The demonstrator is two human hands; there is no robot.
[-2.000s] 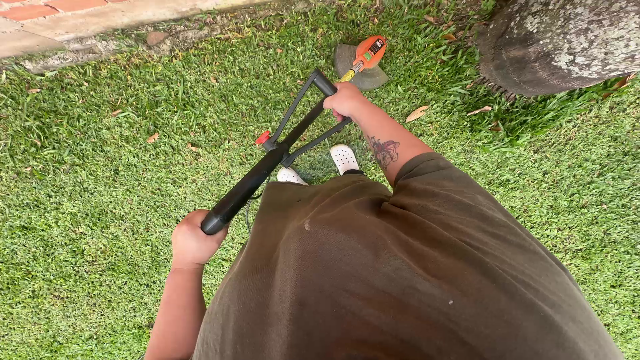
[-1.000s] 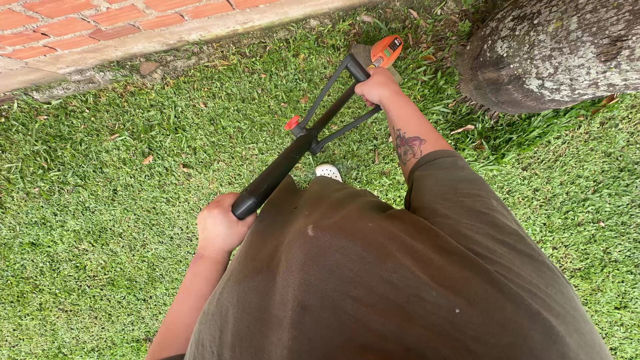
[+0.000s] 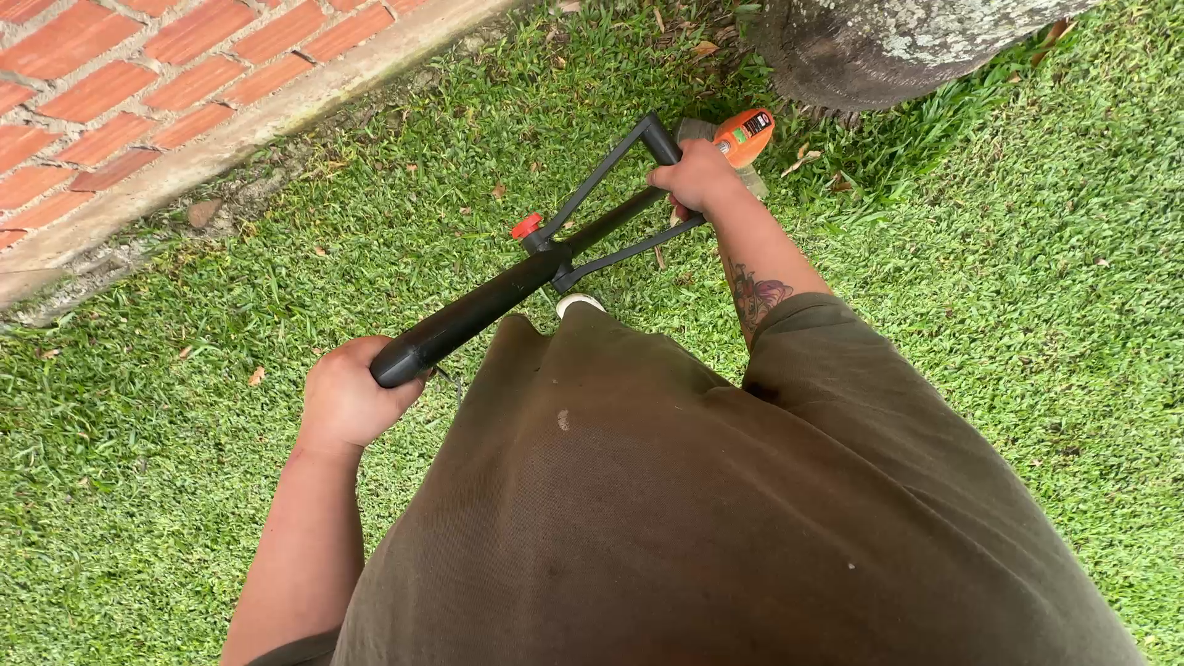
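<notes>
A black-shafted string trimmer [image 3: 481,310] slants across my front, its rear end low at the left. My left hand [image 3: 356,393] is closed round the rear grip. My right hand [image 3: 698,176] holds the black loop handle [image 3: 660,141] farther up the shaft. A red knob [image 3: 526,225] sits where the loop handle's arms join the shaft. Beyond my right hand is the orange motor head [image 3: 746,137], with its guard partly visible over the grass. The cutting line cannot be made out.
A tree trunk [image 3: 879,55] stands just past the trimmer head. At upper left, a brick surface [image 3: 111,92] with a concrete edge [image 3: 305,111] borders the grass [image 3: 185,444]. The tip of a white shoe [image 3: 580,302] shows under the shaft. Dry leaves lie about.
The view has shifted, with more of the brick surface showing. Both hands keep their hold on the trimmer. Its orange head now shows nearer the tree trunk's base.
</notes>
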